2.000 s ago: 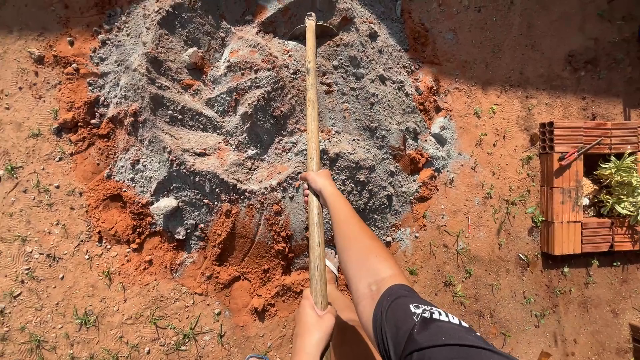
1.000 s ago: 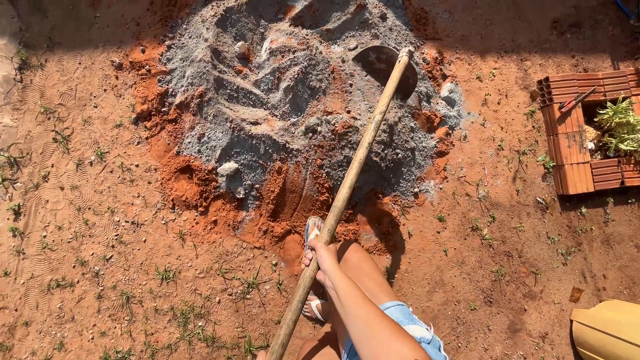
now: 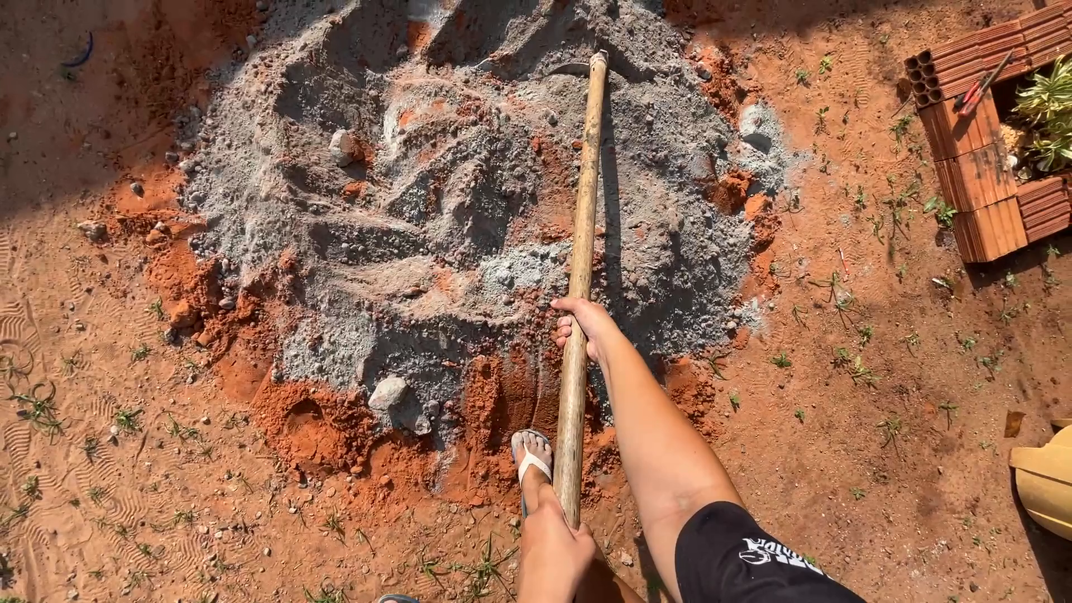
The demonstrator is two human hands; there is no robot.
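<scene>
Both my hands are closed around the wooden handle of a hoe (image 3: 584,209). My right hand (image 3: 584,325) grips it about halfway along, over the near part of the pile. My left hand (image 3: 553,544) holds the handle's near end, low in the view, above my foot. The hoe's head (image 3: 578,69) lies at the far part of a pile of grey powdery material mixed with red soil (image 3: 469,193); its blade is mostly hidden in the mix. A shadow of the handle falls just right of it.
A foot in a white-strapped flip-flop (image 3: 533,459) stands at the pile's near edge. A pale stone (image 3: 388,392) lies left of it. At right, hollow clay bricks (image 3: 976,180) surround a plant (image 3: 1047,109), with red-handled pliers (image 3: 976,96) on them. A yellow object (image 3: 1047,481) sits lower right.
A second ago the hoe's blade showed near the pile's right side, with the handle slanting; now the handle runs nearly straight away from me and the blade is mostly buried.
</scene>
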